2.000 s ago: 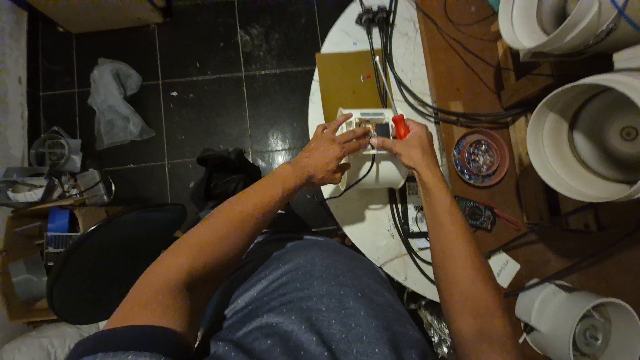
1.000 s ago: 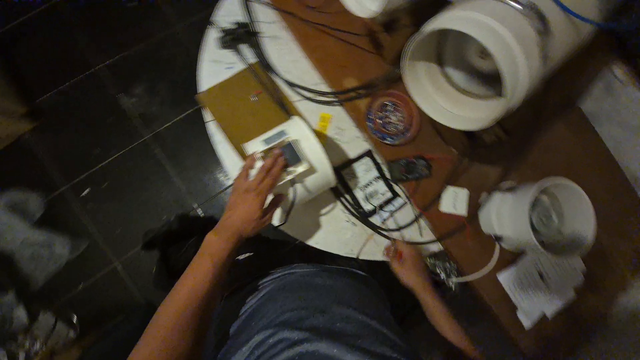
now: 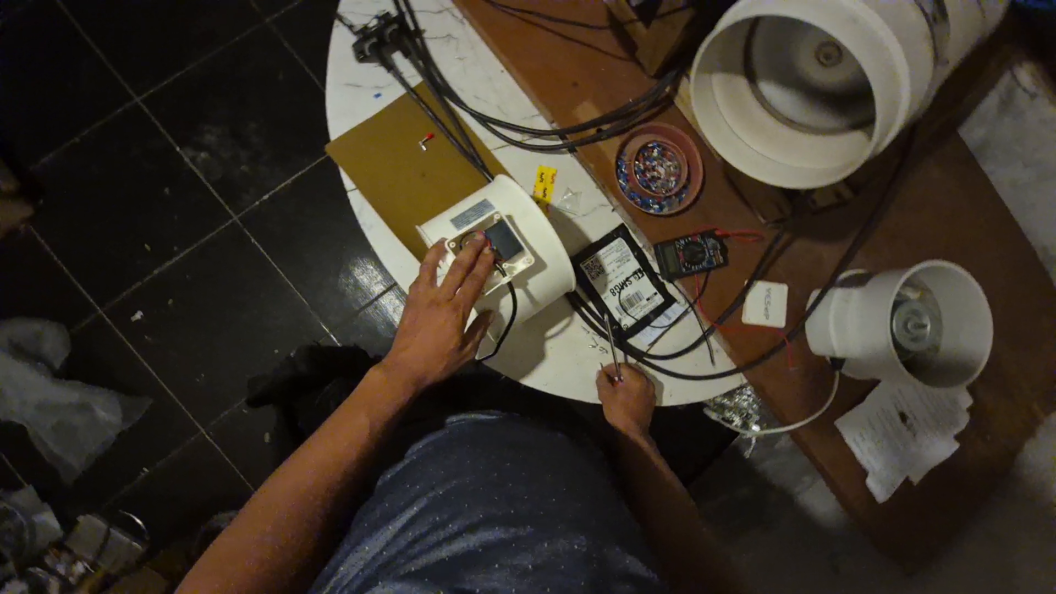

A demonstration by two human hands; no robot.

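A white curved plastic housing [image 3: 540, 239] lies on the round marble-patterned table, with an open junction box [image 3: 518, 266] on its upper face. Inside that box is a dark rectangular component [image 3: 503, 239]. My left hand [image 3: 445, 309] rests over the box, fingertips on its contents, the thumb beside the housing. A black cable [image 3: 513, 318] loops out of the box. At the table's near edge my right hand [image 3: 627, 396] is closed on a slim metal tool [image 3: 611, 342], whose shaft points away from me; its exact kind is unclear.
Black cables [image 3: 569, 136] run across the table, past a labelled black packet [image 3: 624, 280]. On the brown surface are a bowl of small connectors [image 3: 660, 169], a multimeter [image 3: 691, 254], a large white cylinder [image 3: 792, 91], a smaller white housing [image 3: 945, 322] and papers [image 3: 903, 433]. A brown board [image 3: 412, 165] lies behind the housing.
My right hand has left the housing, where it held a red-handled tool, and is now at the near table edge with a slim tool. My left hand stays on the box. The view has shifted.
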